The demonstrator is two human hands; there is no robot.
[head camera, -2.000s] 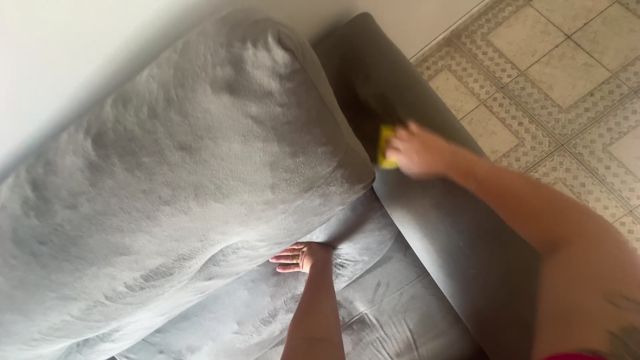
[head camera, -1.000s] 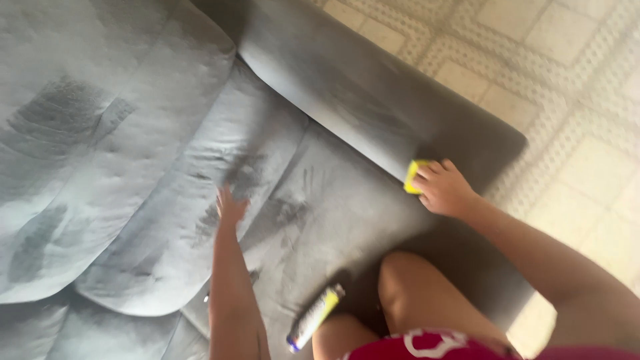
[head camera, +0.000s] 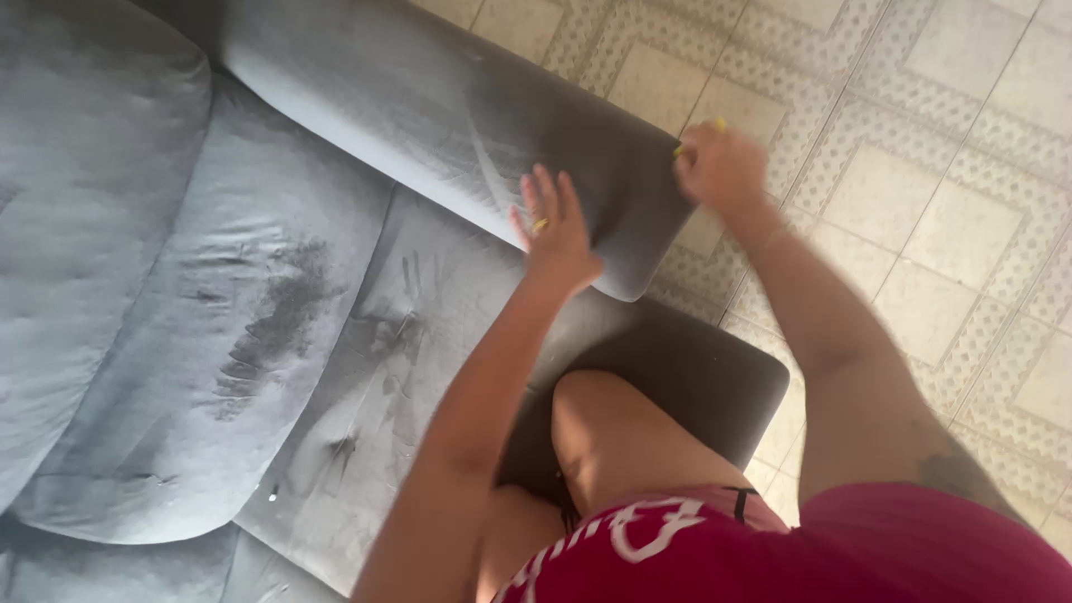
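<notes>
My left hand (head camera: 557, 239) rests with spread fingers on the inner edge of the grey velvet sofa's armrest (head camera: 435, 109); a ring shows on one finger and nothing is in it. At the outer front end of the armrest is my right hand (head camera: 724, 167), blurred, closed around a yellow sponge (head camera: 680, 152). Only small yellow bits of the sponge show between the fingers; the rest is hidden by the hand. Whether the sponge touches the armrest I cannot tell.
The seat cushion (head camera: 452, 260) lies below the armrest, with my bent knees over its front part. A back cushion (head camera: 243, 335) with a dark patch stands to the left. Patterned floor tiles (head camera: 913, 193) lie beyond the armrest. A small white speck (head camera: 272, 497) is on the sofa.
My left hand has moved from the cushions to the armrest. My right hand, with the sponge, has moved to the armrest's outer end. A can seen on the seat a second ago is out of sight.
</notes>
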